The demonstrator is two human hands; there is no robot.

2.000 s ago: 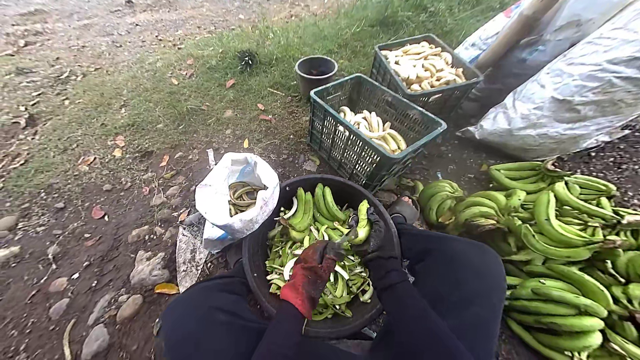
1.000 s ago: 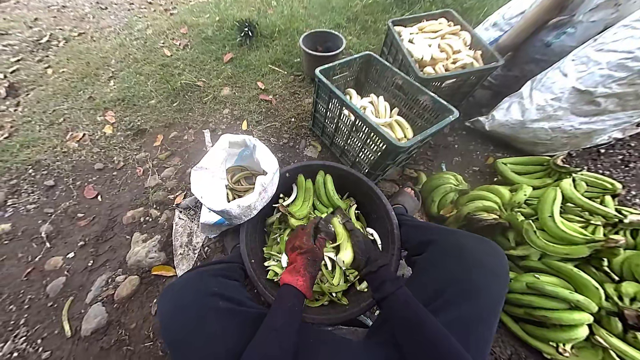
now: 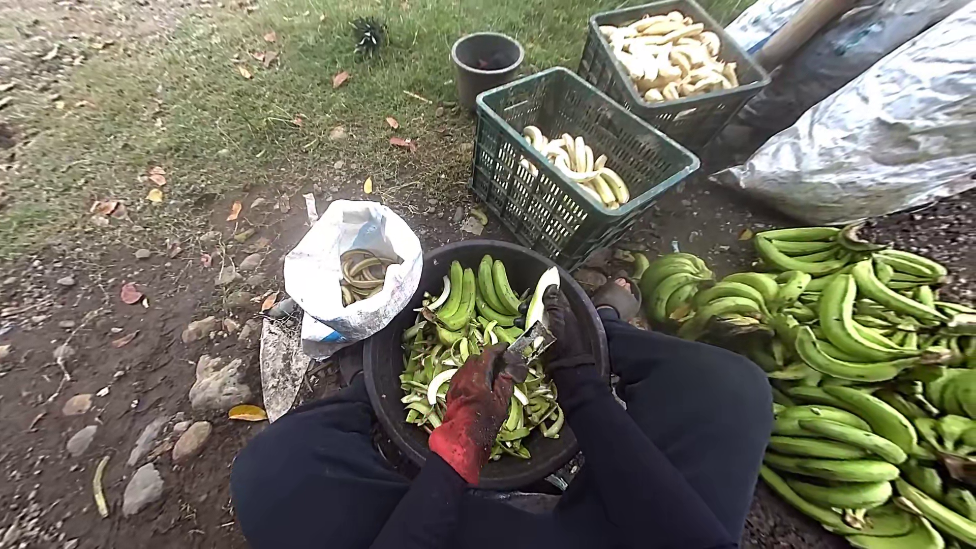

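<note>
My left hand [image 3: 476, 393], in a soiled red glove, grips a short metal blade [image 3: 531, 341] at the middle of the view. Over the right side of a black tub [image 3: 371, 381], my right hand [image 3: 566, 332], in a black glove, holds a partly peeled green banana [image 3: 541, 296] upright, its pale flesh showing. The blade lies close to the banana's lower end. Green banana peels [image 3: 427, 381] fill much of the tub, and unpeeled green bananas [image 3: 457, 297] rest on them at the far side. The handle of the blade is hidden by the red glove.
A white sack [image 3: 320, 267] with brownish strips stands left of the tub. Beyond are a green plastic crate [image 3: 587, 213] and a second crate [image 3: 671, 114], both with peeled bananas, and a dark bucket [image 3: 486, 76]. Green banana bunches [image 3: 846, 427] lie at right; stones [image 3: 217, 381] lie left.
The banana in my right hand now shows pale flesh, where one second ago it showed green skin. That hand has moved slightly away from me, and the blade has come into sight.
</note>
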